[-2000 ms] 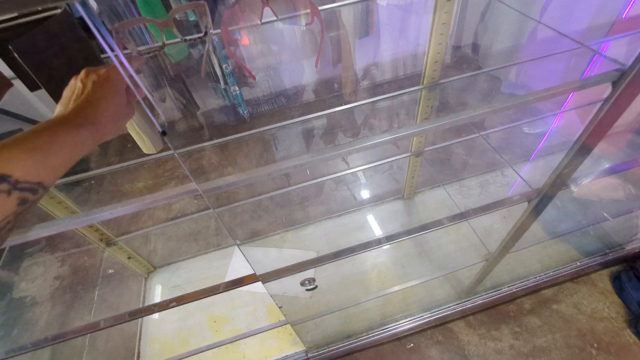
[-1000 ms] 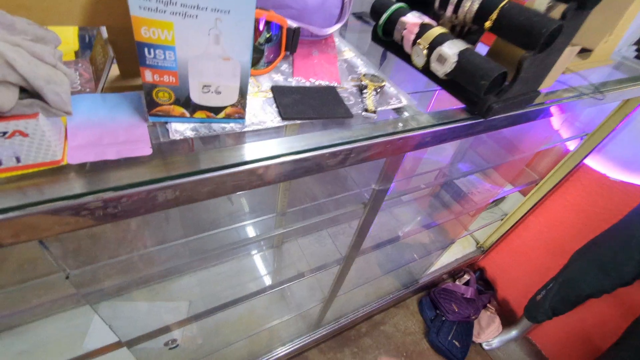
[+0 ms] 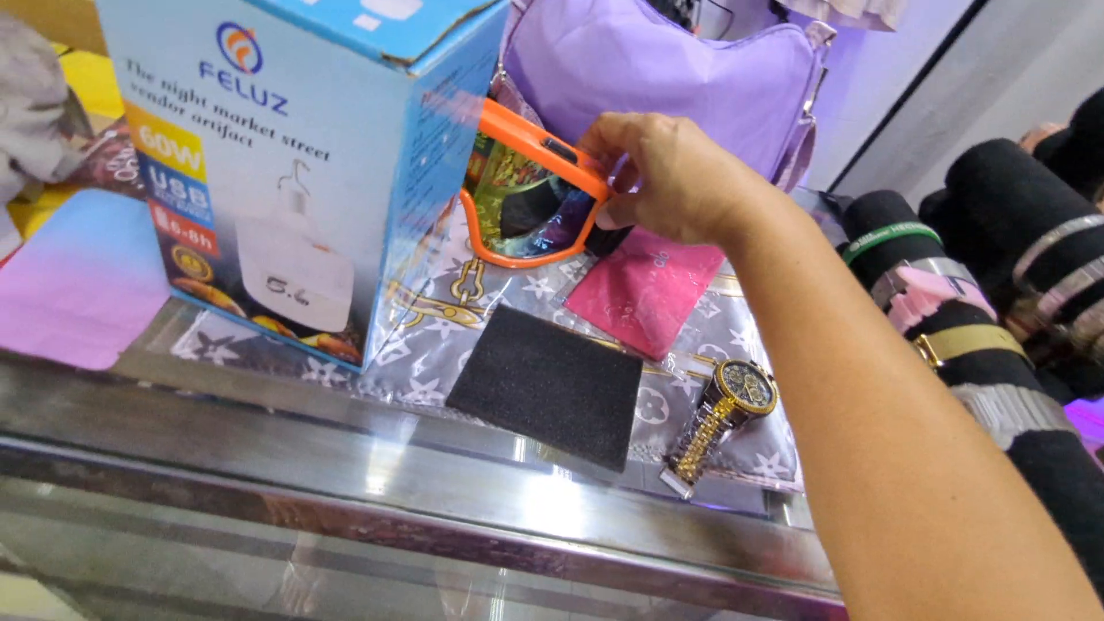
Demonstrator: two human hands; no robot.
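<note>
My right hand (image 3: 664,177) reaches in from the right and grips the side of orange-framed goggles (image 3: 535,198) with a rainbow mirrored lens. The goggles' left end is hidden behind a blue lamp box (image 3: 285,190). Under the hand lies a pink pouch (image 3: 642,293) on a grey patterned cloth in clear plastic (image 3: 526,280). A black foam pad (image 3: 548,384) and a gold and black wristwatch (image 3: 729,410) lie nearer the front edge. Behind the goggles stands a purple handbag (image 3: 655,78). My left hand is out of view.
The metal edge (image 3: 414,517) of the glass display case runs across the front. At the right, black display rolls (image 3: 992,190) carry watches and bracelets. A blue and pink sheet (image 3: 86,276) lies left of the box, with a grey cloth (image 3: 34,112) behind it.
The view has swung up from the case's glass front to its top. My right hand, absent one second ago, now holds the orange goggles. The left hand seen two seconds ago is gone.
</note>
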